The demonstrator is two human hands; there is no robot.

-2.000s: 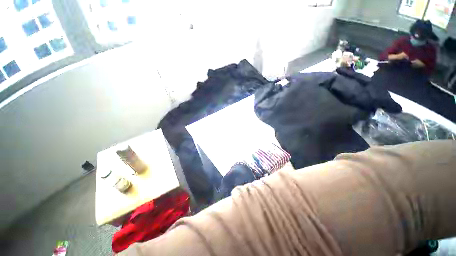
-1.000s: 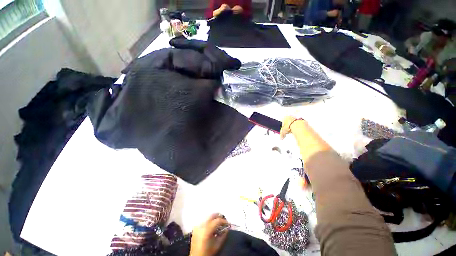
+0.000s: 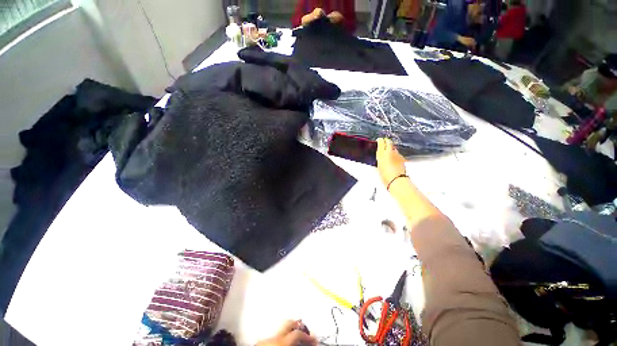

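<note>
My right hand [image 3: 390, 162] grips the right end of a black mobile phone [image 3: 353, 148] with a red edge, beside the plastic-wrapped bundle. My left hand [image 3: 289, 335] is at the bottom edge, partly cut off; a small dark thing shows at its fingers, too unclear to name. A large black textured cloth [image 3: 237, 169] lies on the white table [image 3: 88, 250]. Orange-red-handled scissors [image 3: 385, 321] lie on a pile of speckled beads or chain, next to a slim yellow tool [image 3: 338, 294].
A maroon and white striped bundle [image 3: 191, 294] stands near left. The plastic-wrapped bundle [image 3: 396, 118] is beyond the phone. A black bag [image 3: 548, 270] with denim cloth [image 3: 585, 236] is at right. More black cloth [image 3: 67, 149] is piled by the wall. Other people sit or stand at the back.
My right hand and the phone have moved slightly away from me, towards the plastic-wrapped bundle. My left hand sits lower in the picture, and the black cloth beside it has left view.
</note>
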